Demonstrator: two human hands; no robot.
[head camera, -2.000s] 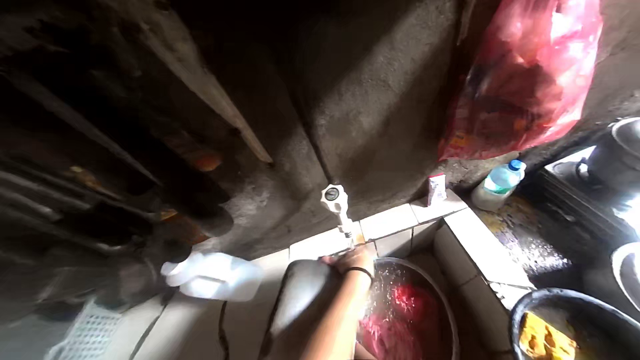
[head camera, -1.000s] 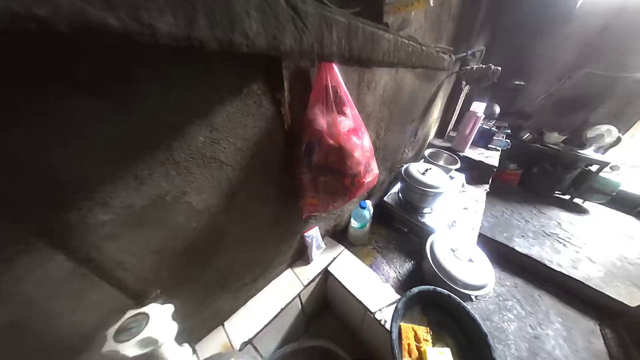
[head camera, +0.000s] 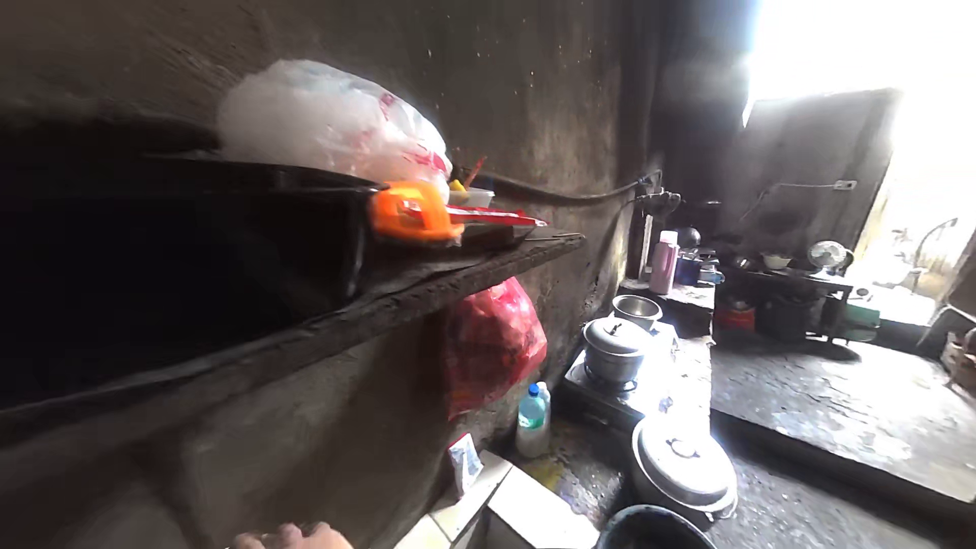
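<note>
Only the knuckles of one of my hands (head camera: 293, 537) show at the bottom edge, left of the tiled ledge (head camera: 534, 507); which hand it is and whether it holds anything cannot be told. On that ledge stands a small open packet (head camera: 465, 463). A red plastic bag (head camera: 499, 343), filled, hangs under the rough shelf (head camera: 427, 305). Behind the ledge are a blue-capped plastic bottle (head camera: 531, 419) and another bottle beside it. At the bottom edge appears the rim of a dark basin (head camera: 652, 518).
The shelf holds a white plastic bag (head camera: 328, 122), an orange plastic item (head camera: 415, 213) and a large black container (head camera: 191, 267). A lidded pot (head camera: 614, 351) sits on a stove (head camera: 602, 396); a larger lidded pot (head camera: 682, 465) stands nearer. A raised floor edge (head camera: 839, 465) runs at right.
The view has swung up and right. Two seconds ago a hand was at the white tap beside a basin of reddish contents; tap and that basin are out of view now.
</note>
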